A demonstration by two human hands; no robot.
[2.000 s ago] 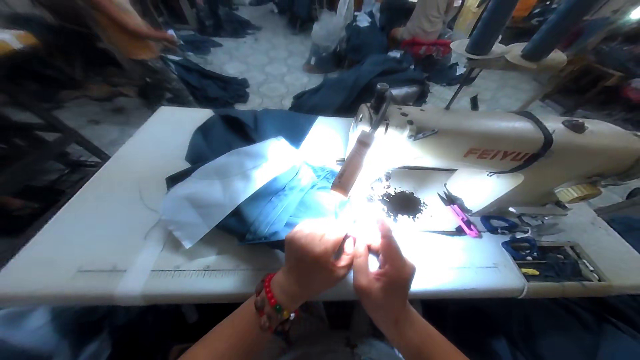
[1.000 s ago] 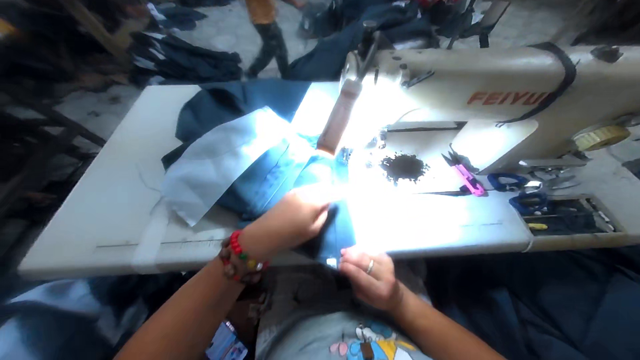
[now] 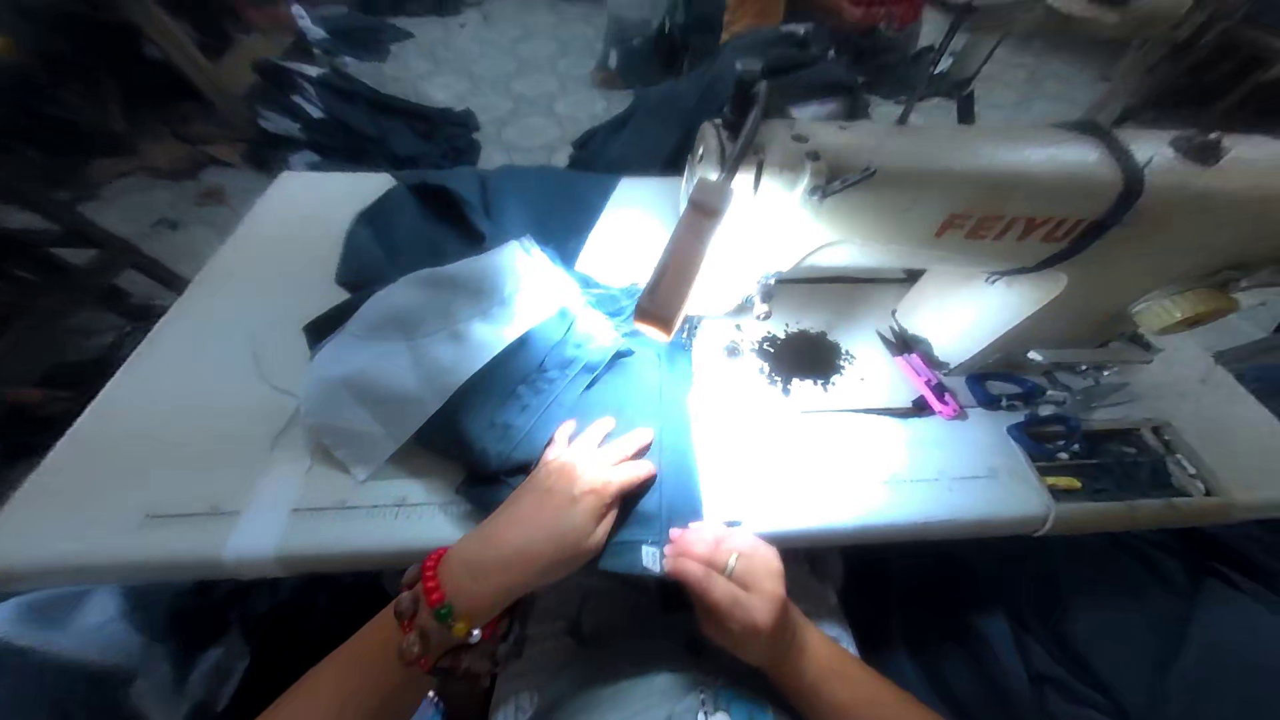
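A dark blue garment piece (image 3: pixel 630 410) with a pale blue panel (image 3: pixel 400 350) lies on the sewing table, its right edge running up to the needle area of the Feiyue sewing machine (image 3: pixel 930 200). My left hand (image 3: pixel 580 490) rests flat on the blue fabric, fingers spread, holding nothing. At the front table edge my right hand (image 3: pixel 730 580) pinches the fabric's near corner between thumb and fingers, beside a small white tag (image 3: pixel 651 557). A lit lamp (image 3: pixel 683 260) hangs over the fabric, and its glare hides the presser foot area.
Pink-handled thread snips (image 3: pixel 928 383) lie on the machine bed, right of a dark jagged patch (image 3: pixel 803 357). Blue-handled scissors (image 3: pixel 1045 435) lie beside an open compartment (image 3: pixel 1125 465). Dark cloth (image 3: pixel 360 115) is heaped on the floor behind the table.
My hands were close together near the needle area two seconds ago and have since come apart. My left hand has flattened on the fabric; my right is at the near corner.
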